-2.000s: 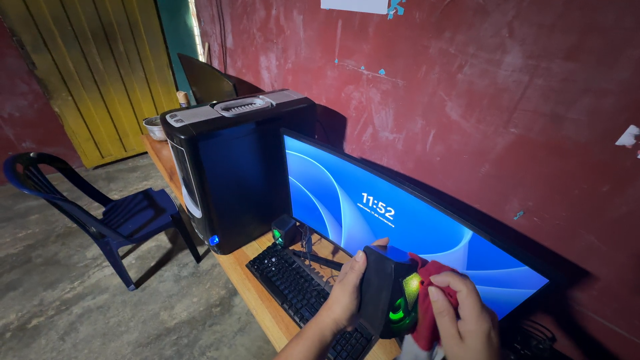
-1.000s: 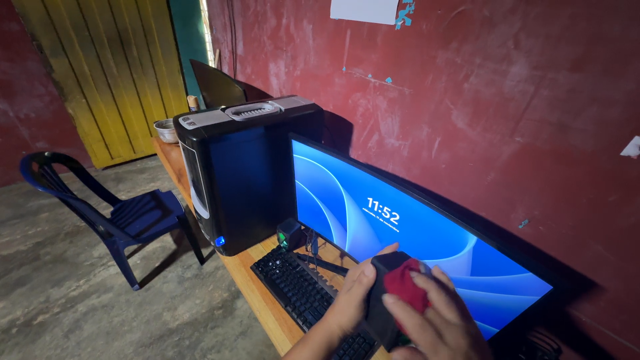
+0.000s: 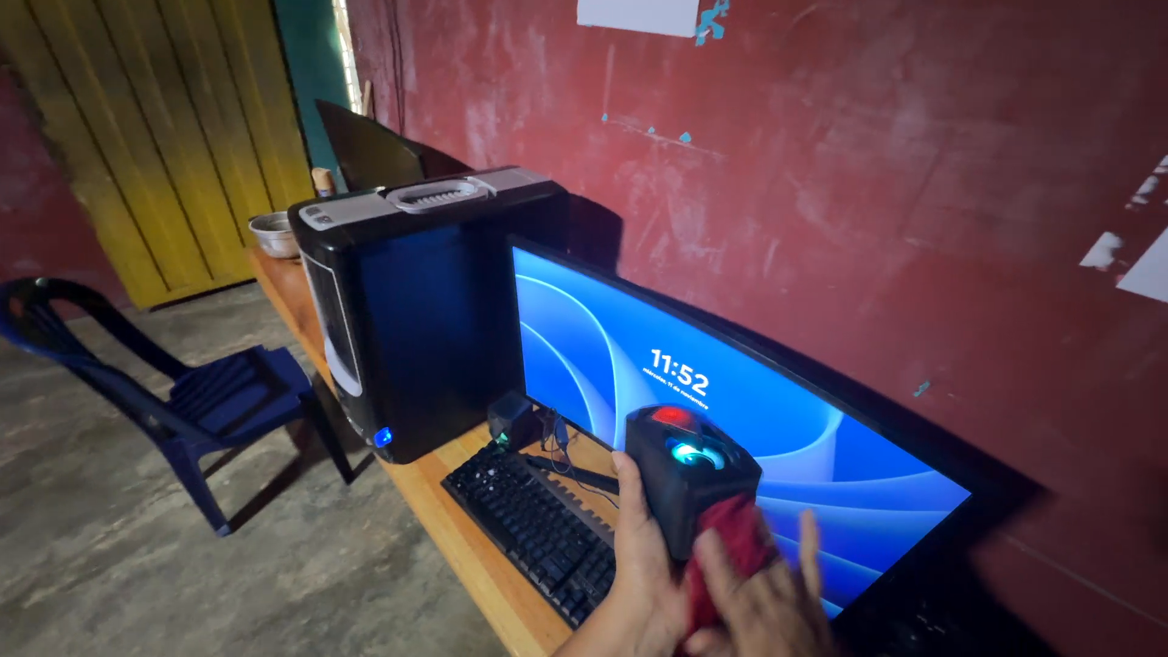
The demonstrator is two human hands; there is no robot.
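Note:
My left hand (image 3: 643, 557) grips a small black computer speaker (image 3: 684, 484) with red and cyan lights, held up before the monitor (image 3: 584, 319). Against the speaker's lower side, my right hand (image 3: 766, 584) presses a dark red cloth (image 3: 730, 547); its fingers are blurred and partly spread. Below and left of the hands lies a black keyboard (image 3: 538, 529), its near end partly hidden by my left forearm. A second small speaker (image 3: 511, 422) with a green glow stands by the monitor's left edge.
A black computer tower (image 3: 429, 310) stands on the wooden table (image 3: 438, 520), left of the monitor. Beyond it is a metal bowl (image 3: 276, 235). A thin cable (image 3: 557, 438) runs behind the keyboard. A dark blue plastic chair (image 3: 237, 392) stands left of the table, and a red wall rises behind the monitor.
The held speaker has been turned, so its lit face now shows above my hands. The red cloth has moved from its upper part down to its lower side.

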